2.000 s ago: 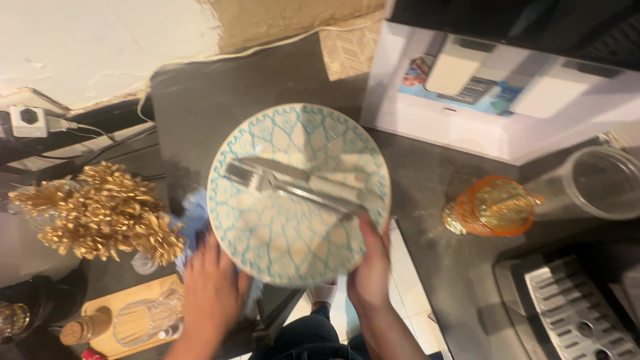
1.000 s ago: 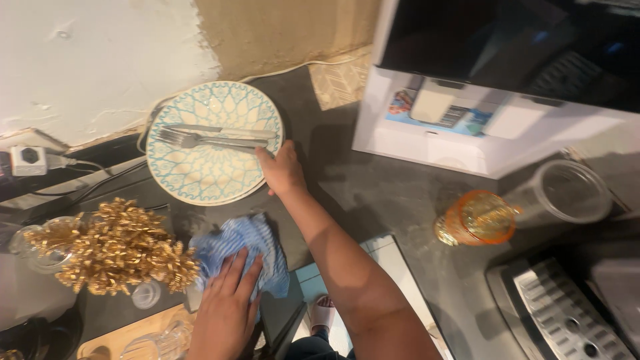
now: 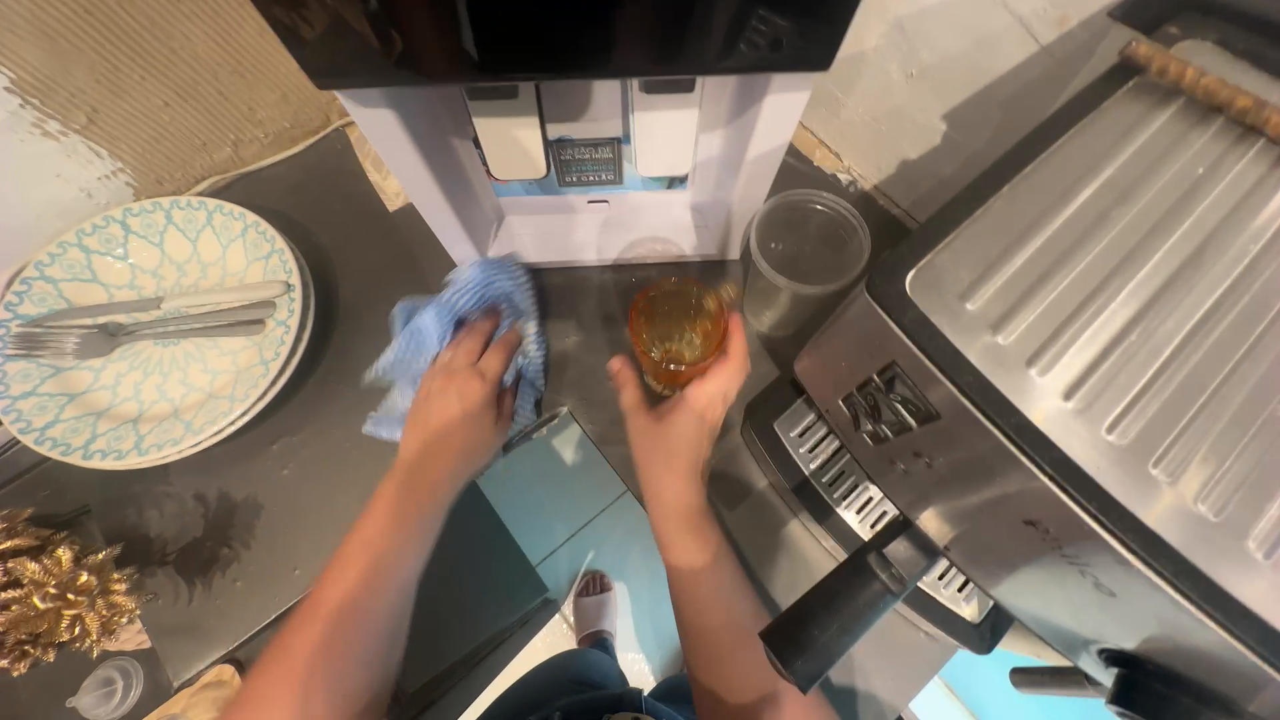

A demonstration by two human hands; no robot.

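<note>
My left hand point(image 3: 460, 400) presses on a crumpled blue-and-white striped cloth point(image 3: 510, 300) on the dark countertop, in front of the water dispenser. To its right, my right hand point(image 3: 685, 410) is around the side of an amber glass cup point(image 3: 677, 325) with a handle, thumb on the left and fingers on the right. At the far left lie stacked patterned plates point(image 3: 150, 390) with a knife point(image 3: 160, 303) and forks point(image 3: 140, 335) on the top one.
A white water dispenser point(image 3: 400, 150) stands at the back, with a clear plastic container point(image 3: 810, 245) beside it. The metal espresso machine point(image 3: 1000, 420) fills the right; its black portafilter handle point(image 3: 840, 610) juts out. Golden artificial foliage point(image 3: 60, 590) and a small clear lid point(image 3: 108, 688) are lower left.
My right hand has let go of the plate at the left and is now at the amber cup. The cloth has moved right under my left hand. The view has swung right.
</note>
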